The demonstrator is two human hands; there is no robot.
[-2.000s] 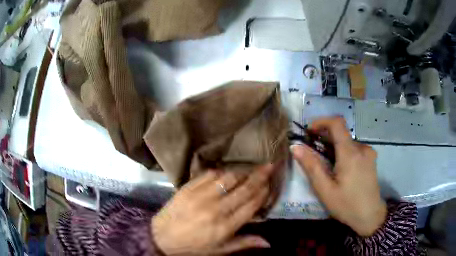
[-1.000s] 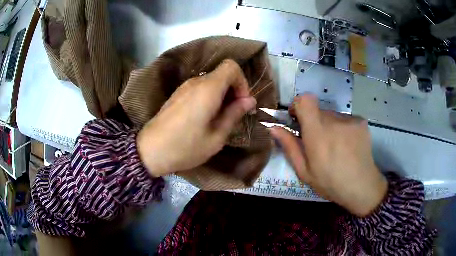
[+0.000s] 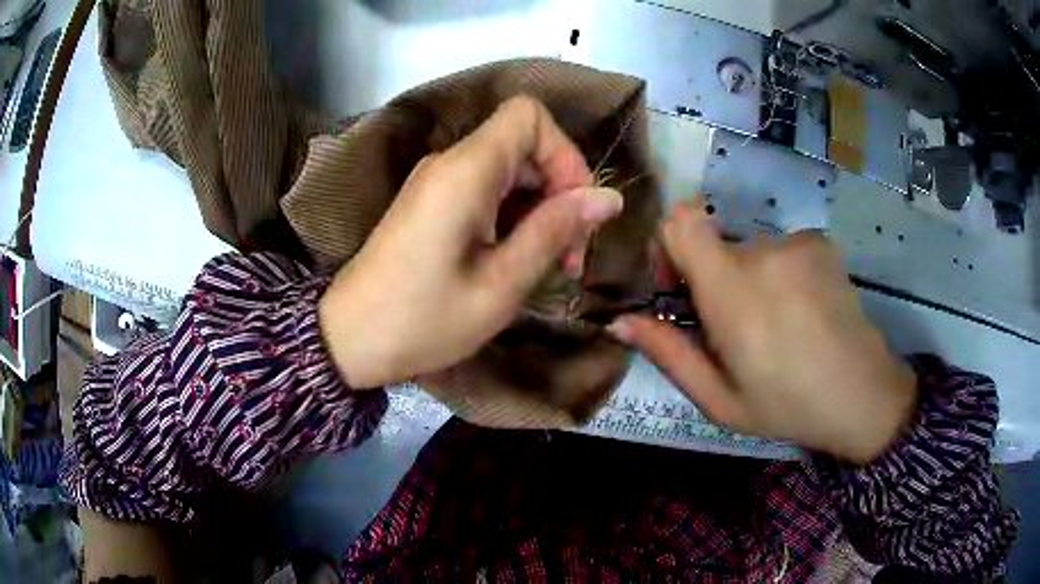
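The brown corduroy garment end [image 3: 376, 160] lies open like a tube on the white table, joined to a larger heap of the same cloth [image 3: 217, 126] at the left. My left hand [image 3: 468, 251] is over the opening and pinches pale thread tails [image 3: 607, 177] between thumb and fingers. My right hand [image 3: 776, 331] is at the right edge of the cloth, shut on small dark thread snips [image 3: 671, 308]. The snips' blades point left into the opening, below my left fingertips; the exact blade tips are hard to make out.
The sewing machine's metal plates [image 3: 770, 171] lie beyond my right hand, with a tan-yellow piece [image 3: 846, 123] on them. Dark machine parts [image 3: 1004, 171] stand at the upper right. A printed ruler [image 3: 673, 431] runs along the table's front edge. A red and white box [image 3: 29, 308] is at the far left.
The garment end was turned and opened, and my left hand went from lying flat on it to pinching threads. Since one second ago, the snips' blades have moved lower and look closer together.
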